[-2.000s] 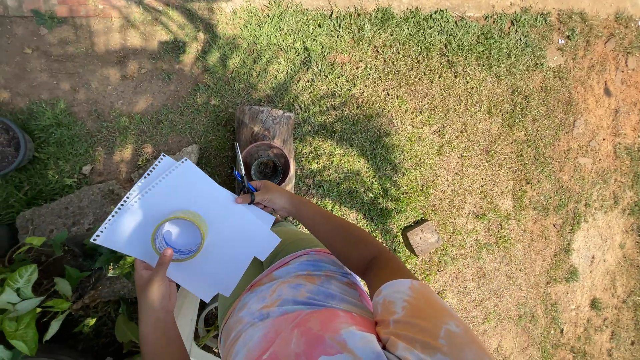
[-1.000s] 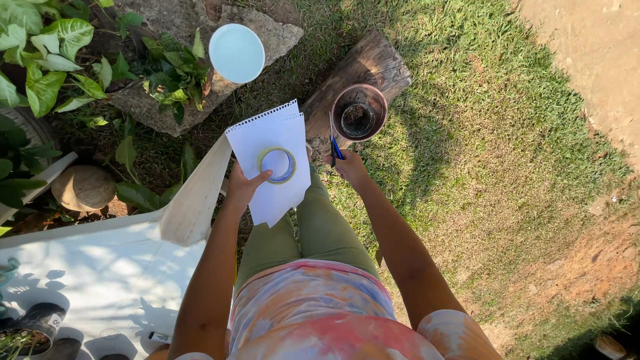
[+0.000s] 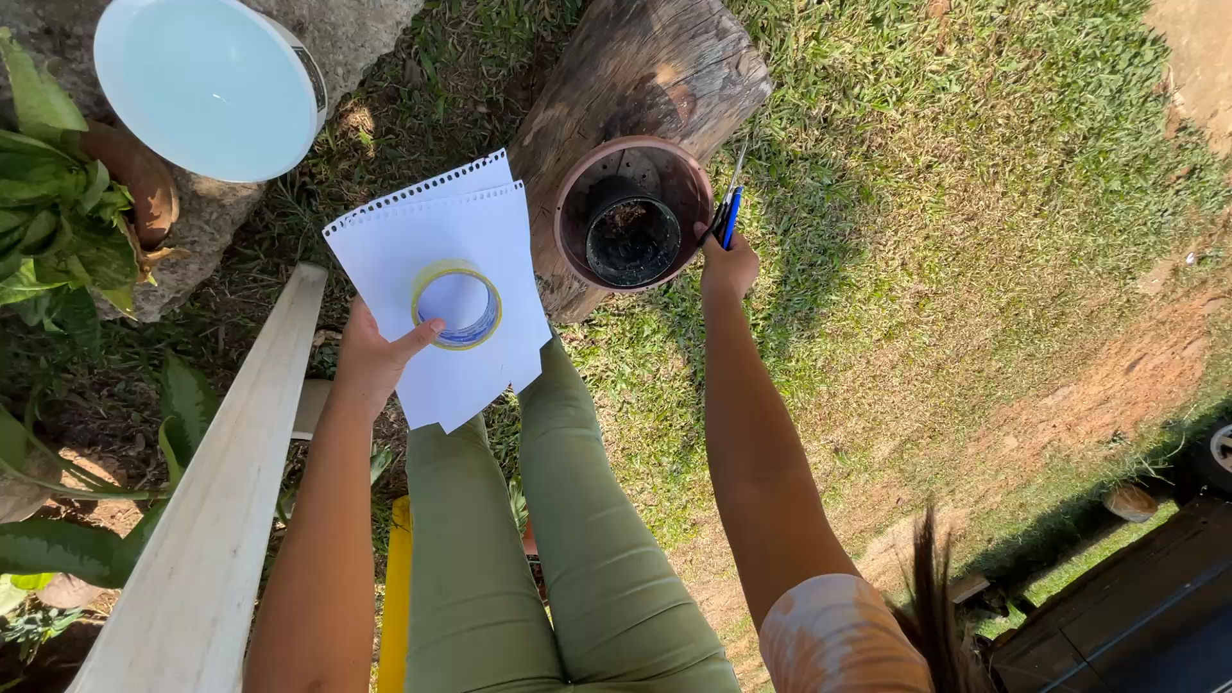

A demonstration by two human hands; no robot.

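Observation:
My left hand (image 3: 380, 356) grips sheets of white paper (image 3: 462, 231) with perforated top edges and a roll of yellowish adhesive tape (image 3: 498, 313) lying on them, its thumb over the roll's rim. Blue-and-black scissors (image 3: 732, 214) are in my right hand (image 3: 729, 268), blades pointing away from me; whether the blades are apart is hard to tell. That hand is beside the rim of a brown plastic pot (image 3: 575, 217), which stands on a wooden log slab (image 3: 654, 77). Inside the pot sits a smaller black pot (image 3: 630, 265).
A pale blue-white tub (image 3: 207, 91) rests on a rock (image 3: 356, 43) at the upper left, near leafy plants (image 3: 48, 212). A whitish board (image 3: 212, 491) slants along the left. Grass (image 3: 866, 289) spreads to the right, and part of a dark vehicle (image 3: 1126, 606) shows lower right.
The view has shifted strongly. My left hand keeps its hold on the paper and tape, and my right hand keeps the scissors.

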